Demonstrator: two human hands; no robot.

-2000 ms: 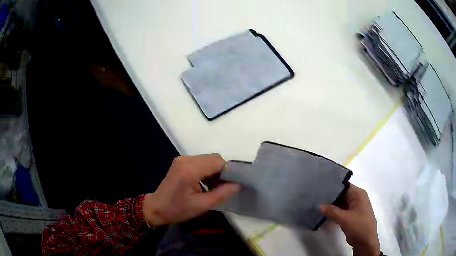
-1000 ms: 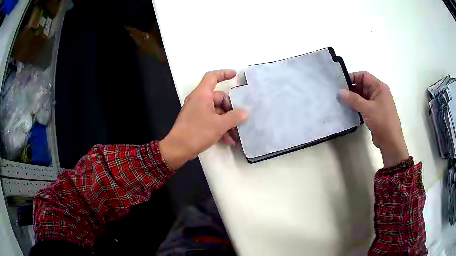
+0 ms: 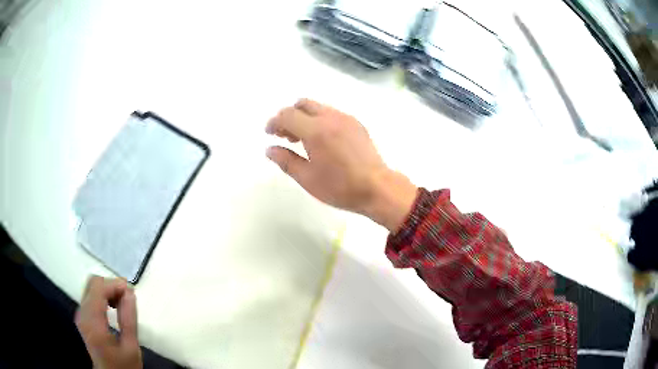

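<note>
A backed panel [image 3: 141, 194] with a grey-white face and a black rim lies on the pale table [image 3: 224, 303] at the left. My left hand [image 3: 112, 321] is just below the panel's near corner, its fingers curled with a gap between thumb and finger; it holds nothing that I can see. My right hand [image 3: 328, 155] is over the table to the right of the panel, empty, thumb and fingers apart.
Finished stacks [image 3: 451, 90] with dark layered edges stand at the far side, blurred. Yellow tape [image 3: 317, 303] borders the white work sheet [image 3: 382, 317] at lower centre. A dark, blurred object is at the right edge.
Both hands have let go of the backed panel, which now lies on the table. My right hand has moved away to its right. The view has swung right, bringing the finished stacks toward the centre.
</note>
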